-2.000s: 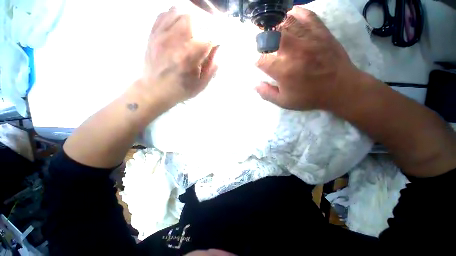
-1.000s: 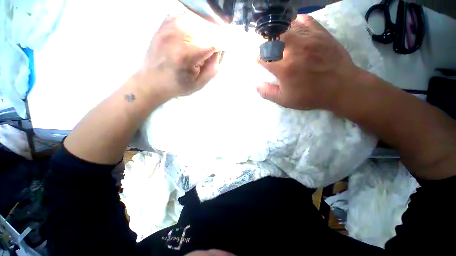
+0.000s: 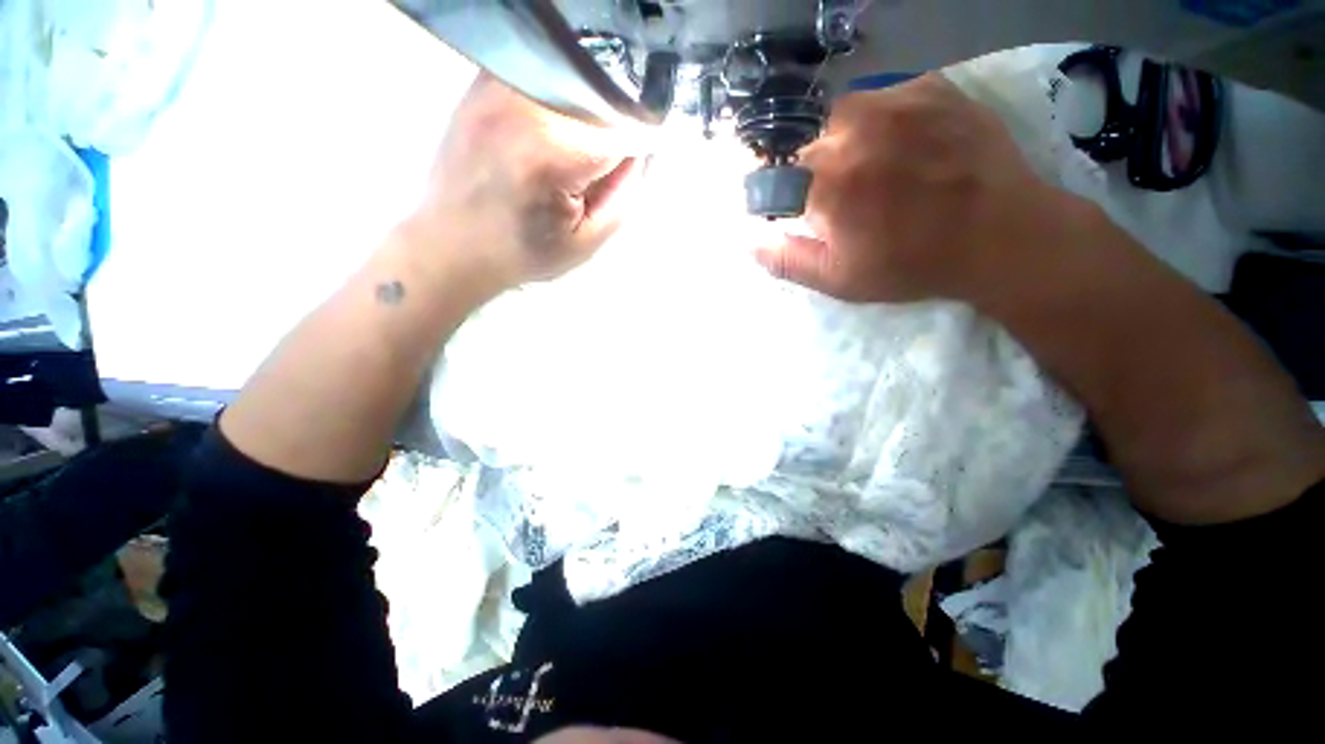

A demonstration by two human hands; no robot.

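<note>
White lace fabric [image 3: 930, 422] lies bunched on the table under the sewing machine head [image 3: 988, 44] and hangs over the front edge; glare washes out its middle. My left hand [image 3: 531, 189] rests on the fabric left of the needle area, fingers bent, thumb and fingertips close together. My right hand [image 3: 916, 196] lies on the fabric to the right, partly behind the grey knob [image 3: 778, 191], thumb pointing left. The needle area is hidden by glare. Whether either hand pinches the cloth cannot be told.
Black-handled scissors [image 3: 1171, 128] lie at the upper right, with a dark flat object [image 3: 1279, 305] at the right edge. Pale fabric [image 3: 66, 189] is heaped at the upper left. Cream fabric bundles [image 3: 1083, 596] hang below the table. A dark sleeve-like shape [image 3: 95, 509] shows at the left.
The view has shifted, so more of the machine head shows and the knob sits lower. A dark shape has appeared at the left edge. Both hands keep nearly the same pose on the fabric.
</note>
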